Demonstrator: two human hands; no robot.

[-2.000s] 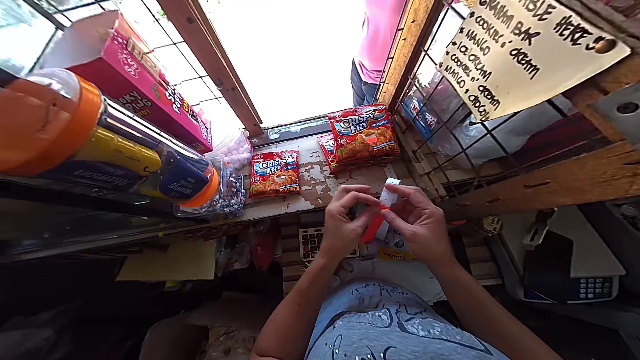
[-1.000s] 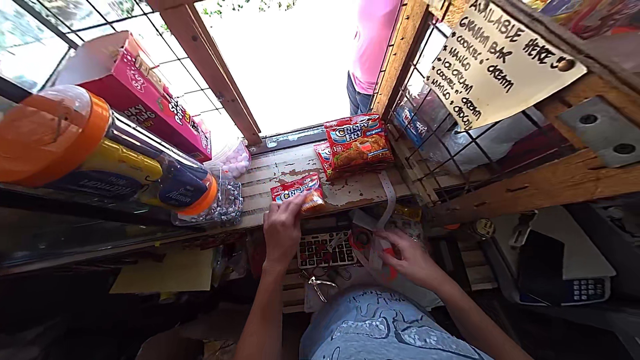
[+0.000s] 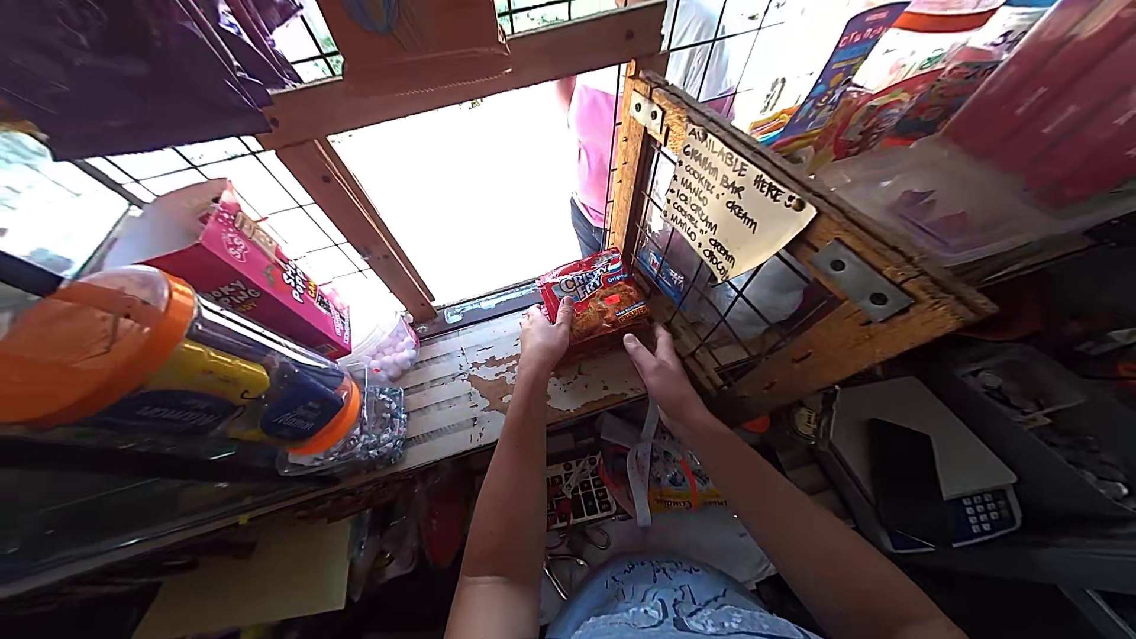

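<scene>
A stack of red Crispy Fry seasoning packets (image 3: pixel 596 297) lies at the right end of the worn wooden counter (image 3: pixel 497 382), by the window opening. My left hand (image 3: pixel 543 337) holds the stack's left side, its thumb on top of the upper packet. At the lower right edge is my right hand (image 3: pixel 661 373), fingers apart; whether it touches the packets I cannot tell. Below the counter, a pale strip (image 3: pixel 641 475) hangs near my right forearm, beside a calculator (image 3: pixel 579 491).
Left on the counter are an orange-lidded jar (image 3: pixel 186 364), a pink box (image 3: pixel 266 275) and a tub of pale balls (image 3: pixel 390 351). A wood-framed mesh panel (image 3: pixel 737 302) with a handwritten sign stands at right. Outside stands a person in pink (image 3: pixel 593 151).
Both hands have moved up to the packet stack. The separate packet under my left hand is no longer at its counter spot. My right hand has left the strip. The view has shifted.
</scene>
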